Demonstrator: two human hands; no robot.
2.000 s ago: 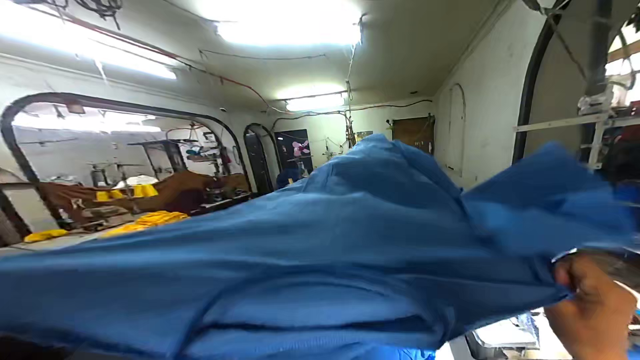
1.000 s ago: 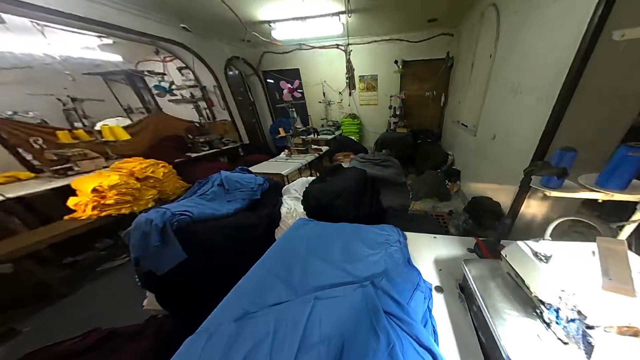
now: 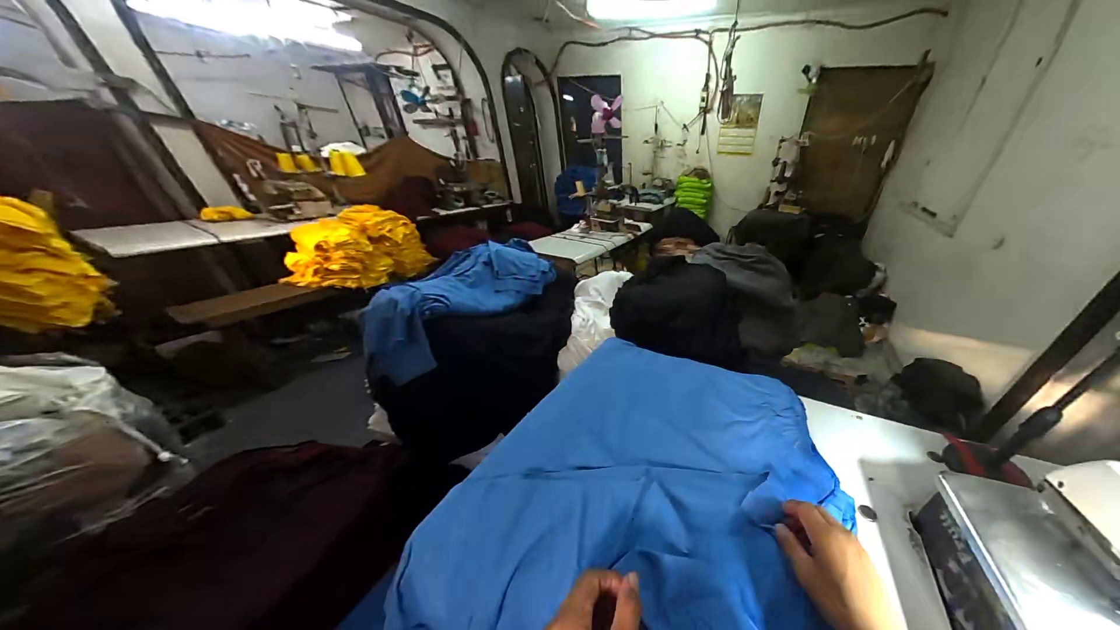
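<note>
A blue garment (image 3: 630, 437) lies spread over the near end of a white sewing table (image 3: 875, 499), its far end reaching toward dark cloth piles. My left hand (image 3: 604, 599) is at the bottom edge over the garment, thumb and fingertips brought together; whether cloth is pinched between them cannot be told. Further right, my right hand (image 3: 827, 560) rests on the garment's right side, its thumb and forefinger at a small fold of the blue cloth. The garment's nearest part runs out of view.
The metal housing of a machine (image 3: 1015, 542) stands at the right. Behind the garment are a black cloth bundle (image 3: 678, 306) and another blue garment (image 3: 481, 280) on a dark pile. Yellow cloth stacks (image 3: 354, 249) sit on the left. Maroon cloth (image 3: 236, 525) lies at lower left.
Two seconds ago the blue garment was held up across the view; it now lies on the table. Both hands have come into view over it since one second ago. The view has turned left.
</note>
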